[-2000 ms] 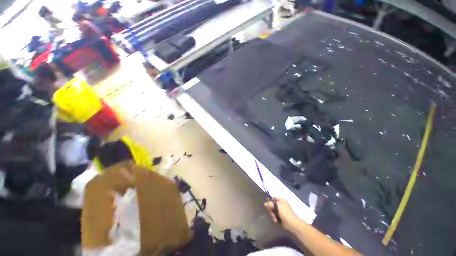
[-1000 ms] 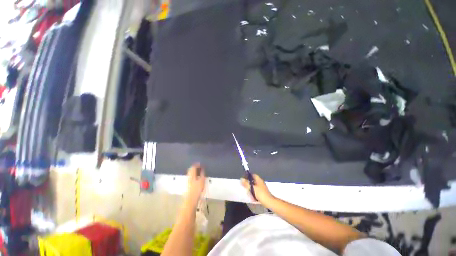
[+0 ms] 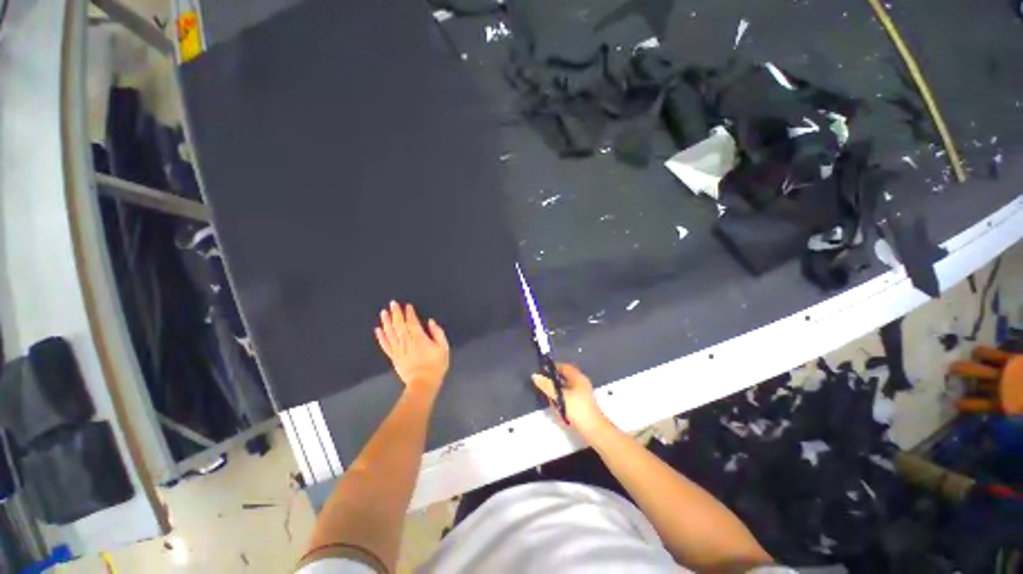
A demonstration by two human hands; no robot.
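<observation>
A large dark fabric lay (image 3: 348, 191) covers the left part of the cutting bed. My left hand (image 3: 413, 345) rests palm down near its front edge, fingers spread, holding nothing. My right hand (image 3: 572, 395) is shut on the dark handle of scissors (image 3: 533, 317). The long thin silver blades point away from me, beside the right edge of the lay, and look closed. Black offcuts (image 3: 774, 157) and a white scrap (image 3: 707, 164) lie heaped on the bed to the right.
A white rail (image 3: 673, 377) borders the bed's near side. A yellow stick (image 3: 922, 88) lies at the far right. Dark scraps (image 3: 785, 471) cover the floor, with an orange stool (image 3: 992, 379) beyond. A side table (image 3: 45, 224) with dark folded pieces (image 3: 76, 471) stands left.
My left hand has moved from the rail forward onto the dark lay and opened flat. My right hand still holds the scissors. The view has shifted left along the bed and the crates are out of view.
</observation>
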